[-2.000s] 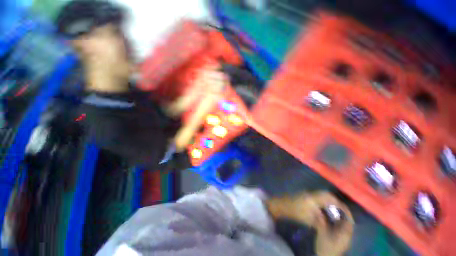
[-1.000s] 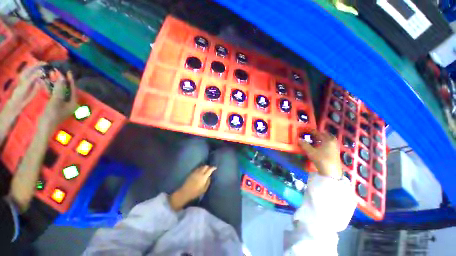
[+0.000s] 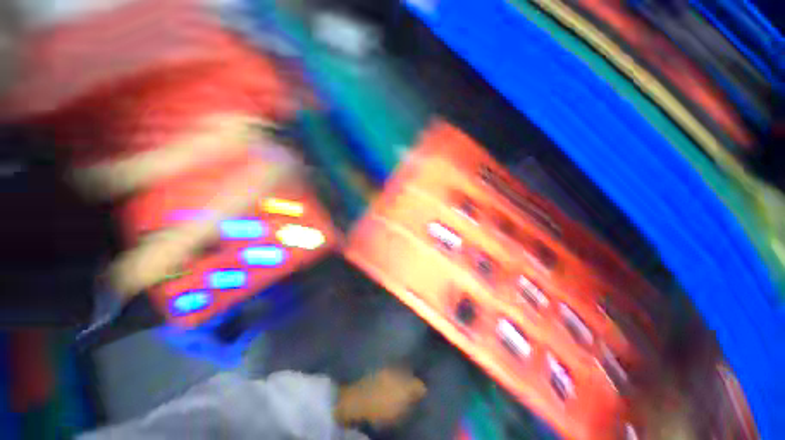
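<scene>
The whole view is badly blurred. The red-orange compartment tray [image 3: 392, 249] slants across the right half, partly under the blue shelf edge. It holds several round smartwatch units [image 3: 514, 337], some lit white and some dark; its upper left pockets hold none. My left hand [image 3: 380, 398] is a blurred shape at the bottom middle, below the tray and not touching it; its fingers cannot be made out. My right hand cannot be made out; a brownish blur lies at the lower right edge.
A coworker's blurred arms [image 3: 194, 228] reach over a second red-orange tray [image 3: 159, 199] at the left, with square units [image 3: 263, 255] lit blue, white and yellow. A blue plastic stool [image 3: 207, 344] is below it. A blue rack edge [image 3: 602, 163] curves across the right.
The view has swung, so the round-watch tray now lies further right and steeper. My right hand, before at the tray's lower right corner, can no longer be made out. The coworker's square units show different colours.
</scene>
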